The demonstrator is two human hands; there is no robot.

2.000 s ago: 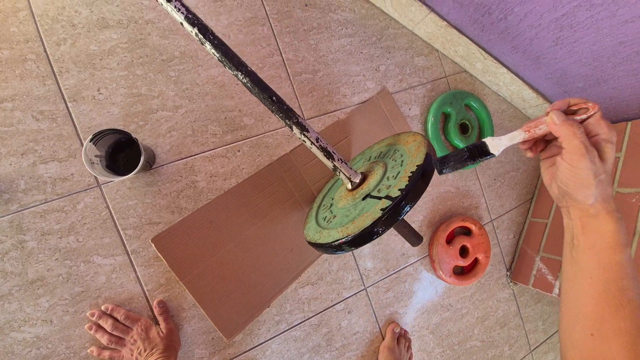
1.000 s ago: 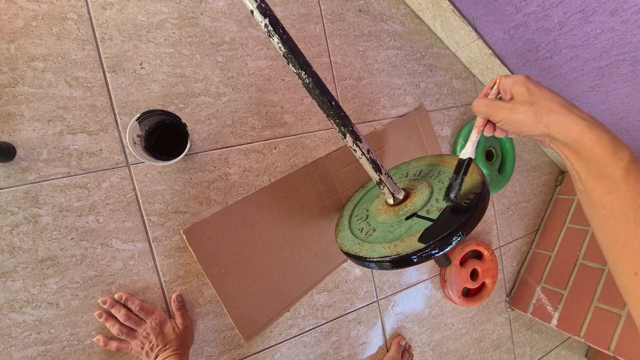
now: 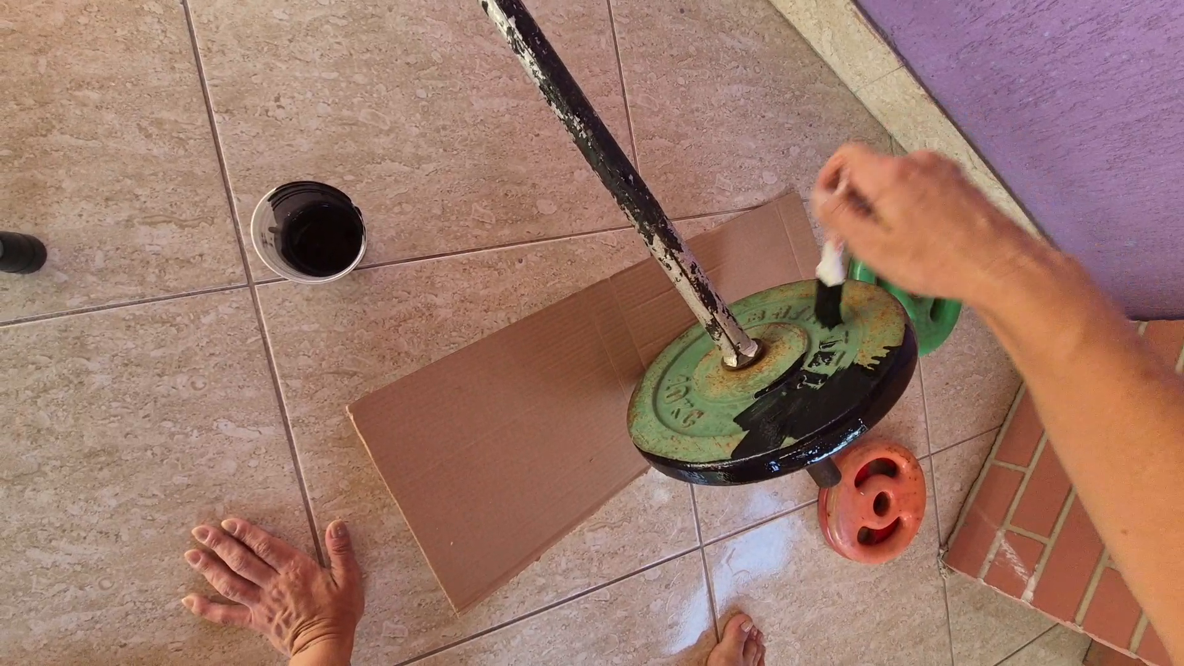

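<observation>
My right hand [image 3: 888, 208] grips a paintbrush [image 3: 830, 277], its black bristles on the upper face of a green, rusty weight plate [image 3: 698, 393]. Wet black paint covers the plate's rim and part of its face near me. A metal bar [image 3: 606, 139] with flaking black and white paint passes through the plate's centre. My left hand [image 3: 287, 583] rests on the floor tiles at the lower left, fingers spread, holding nothing. A plastic cup [image 3: 262, 236] of black paint stands on the tiles at the left, apart from both hands.
A flat cardboard sheet [image 3: 499, 416] lies under the bar and plate. An orange weight plate [image 3: 860, 527] and a green one [image 3: 930, 324] lie beyond. Brick edging [image 3: 1045, 499] and a purple wall [image 3: 1064, 111] bound the right side. A bare foot [image 3: 737, 640] shows below; a dark cylinder [image 3: 20, 252] is at far left.
Two seconds ago the brush was at the plate's right edge; it has moved onto the face. Black paint now covers much more of that face. My left hand stays on the floor.
</observation>
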